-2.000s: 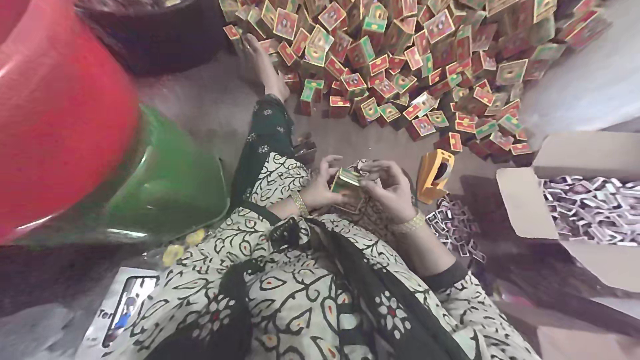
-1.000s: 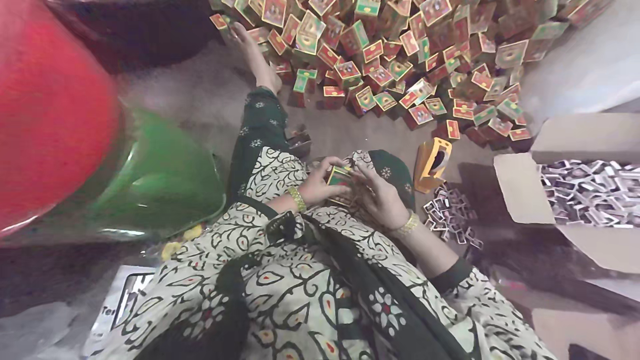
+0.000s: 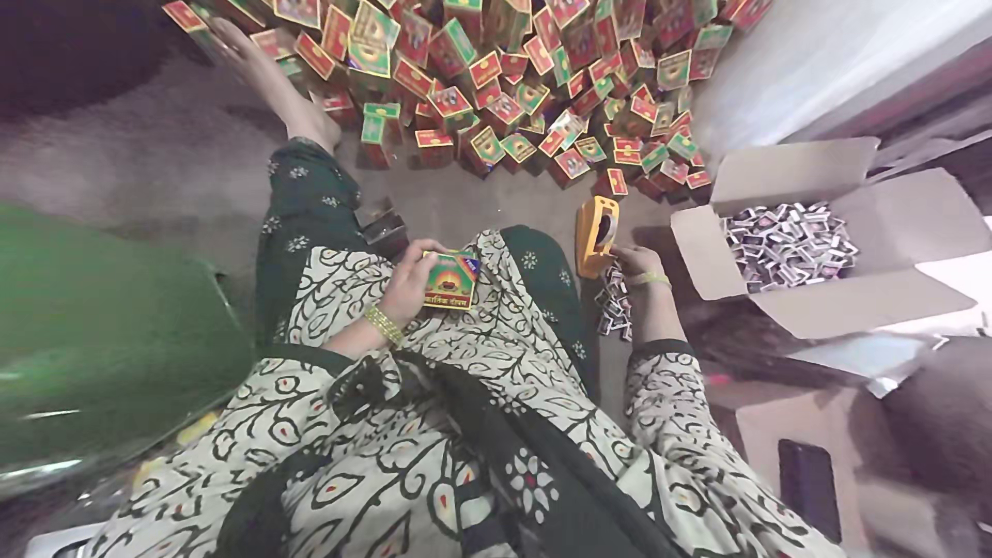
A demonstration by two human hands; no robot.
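My left hand (image 3: 410, 288) grips a small printed carton (image 3: 451, 280), red, green and yellow, over my lap, with its broad face turned up. Out to the right, my right hand (image 3: 637, 265) reaches to the lower end of a yellow tape dispenser (image 3: 589, 237) on the floor; its fingertips are at the dispenser's edge, and whether they pinch a piece of tape cannot be seen. Just below the dispenser lies a small heap of little matchbox-like packets (image 3: 614, 307), partly beside my right wrist.
A large pile of similar cartons (image 3: 504, 108) spreads across the floor ahead. An open cardboard box (image 3: 891, 232) of small packets stands at the right. A green tub (image 3: 108, 333) is at the left, and a dark phone-like object (image 3: 808, 484) lies at the lower right.
My right hand has left the carton and moved right to the tape dispenser. My left hand still holds the carton, now with its broad face showing.
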